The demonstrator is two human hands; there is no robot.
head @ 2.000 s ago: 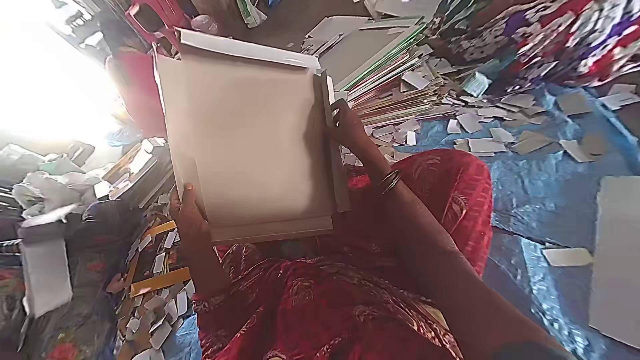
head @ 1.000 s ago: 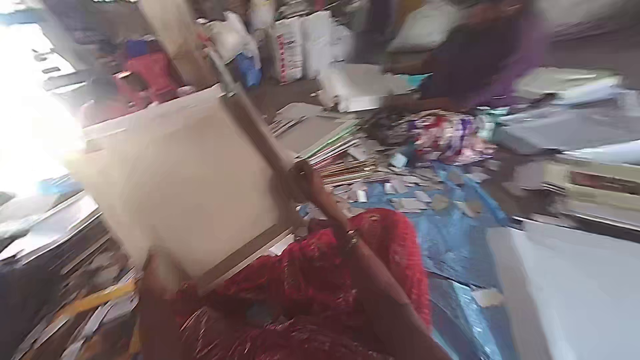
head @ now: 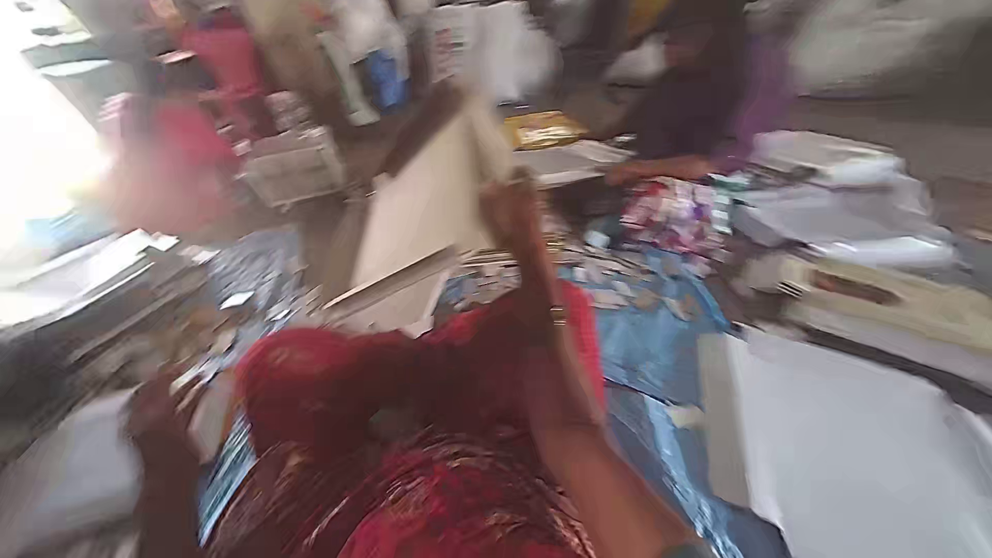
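My right hand [head: 508, 209], with a bangle at the wrist, grips the right edge of a beige cardboard piece with folded-up sides [head: 418, 205]. The piece stands tilted above and beyond my knees, which are under red patterned cloth. My left hand [head: 159, 407] is low at the left, off the cardboard, beside a pale sheet [head: 74, 465]. It is blurred, and whether its fingers hold anything does not show.
A blue plastic sheet [head: 651, 341] with paper scraps covers the floor. At the right lie a large white board [head: 860, 449] and stacked boards [head: 907, 302]. Another person [head: 682, 93] sits beyond, near multicoloured cloth [head: 674, 217]. White bags [head: 508, 50] stand at the back.
My left hand has let go of the cardboard and moved down to the left. The cardboard, now in my right hand alone, is turned more steeply. The view has swung up and right.
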